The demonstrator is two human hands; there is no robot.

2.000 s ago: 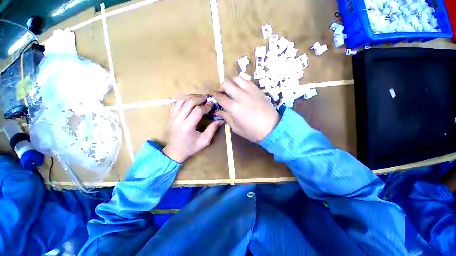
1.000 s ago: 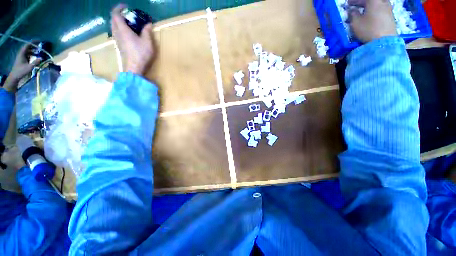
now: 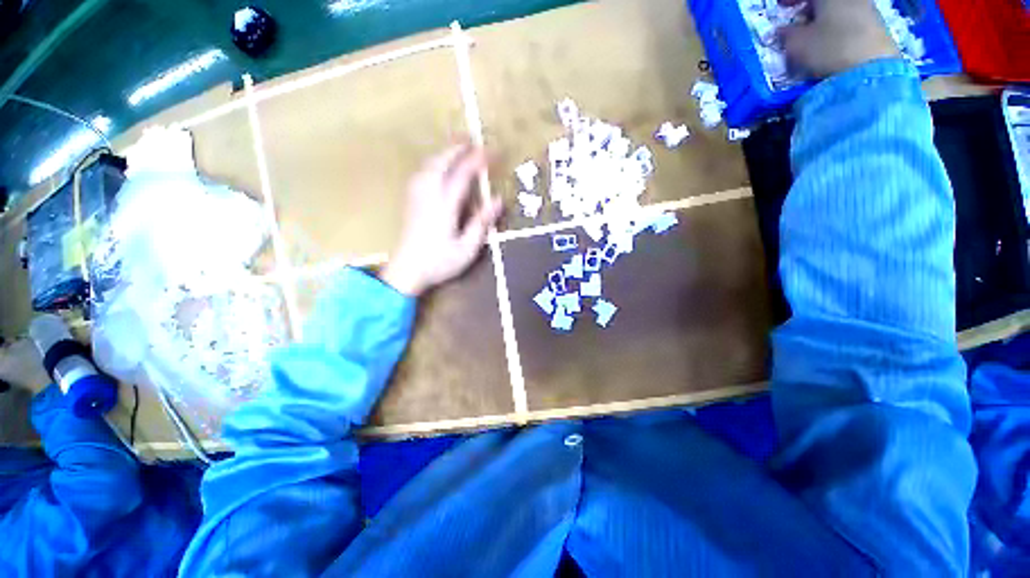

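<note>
My left hand [image 3: 444, 220] is over the brown tabletop near the centre tape line, fingers apart and holding nothing, slightly blurred. My right hand [image 3: 841, 40] is inside the blue parts bin [image 3: 740, 68] at the upper right, among small white plastic parts; its fingertips are partly cut off by the top edge, so whether it grips any is unclear. A loose pile of white parts [image 3: 599, 175] lies right of centre, with several separate parts below it. A round black unit [image 3: 253, 31] stands on the green surface at the upper left.
A clear plastic bag [image 3: 186, 260] of white parts lies at left. Beyond it are a dark box [image 3: 57, 243] and a blue-and-white cylinder [image 3: 73, 367] by a neighbour's hand. A black tray [image 3: 983, 215] is at right, partly behind my right sleeve. A red bin [image 3: 994, 40] is beyond the blue bin.
My left hand has let go of the black unit on the green surface and moved back toward the centre. My right hand stays in the blue bin. The neighbour's hand has left the green surface.
</note>
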